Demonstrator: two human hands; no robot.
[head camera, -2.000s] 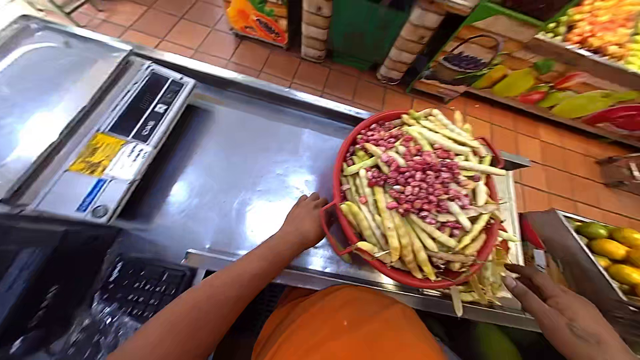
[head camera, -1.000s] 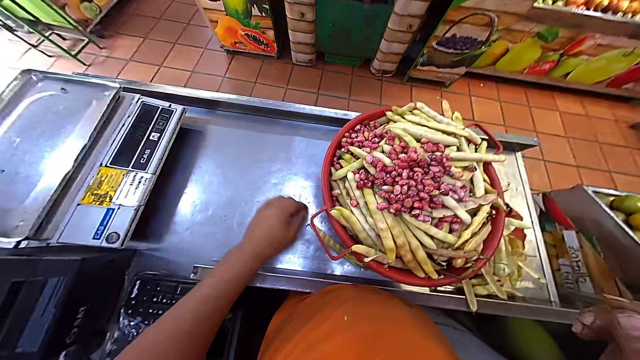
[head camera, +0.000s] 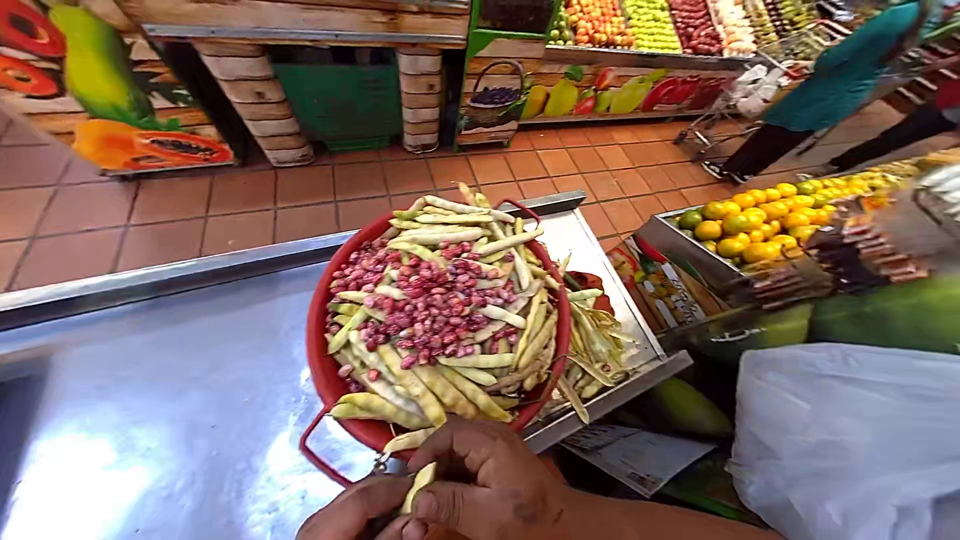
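Both hands meet at the bottom centre, just below the near rim of a red basin (head camera: 324, 375) with wire-like handles. My right hand (head camera: 491, 480) pinches a pale yellow bean pod (head camera: 420, 484) between thumb and fingers. My left hand (head camera: 360, 510) grips the same pod from the left; its lower part is cut off by the frame edge. Heaped in the basin are yellowish bean pods (head camera: 457, 390) with shelled red-speckled beans (head camera: 442, 300) on top. More pods and husks (head camera: 600, 345) lie just right of the basin on the metal counter.
The steel counter (head camera: 187, 375) has a raised far edge (head camera: 172, 277). To the right stand a crate of yellow-green citrus fruit (head camera: 750, 225), a white plastic bag (head camera: 847, 435) and large green melons (head camera: 892, 315). A person in teal (head camera: 840, 75) is beside a cart beyond the tiled floor (head camera: 315, 195).
My hands, apart earlier at either side of the basin, are now together at its near rim with a pod between them. The view has swung right, and the scale has left it.
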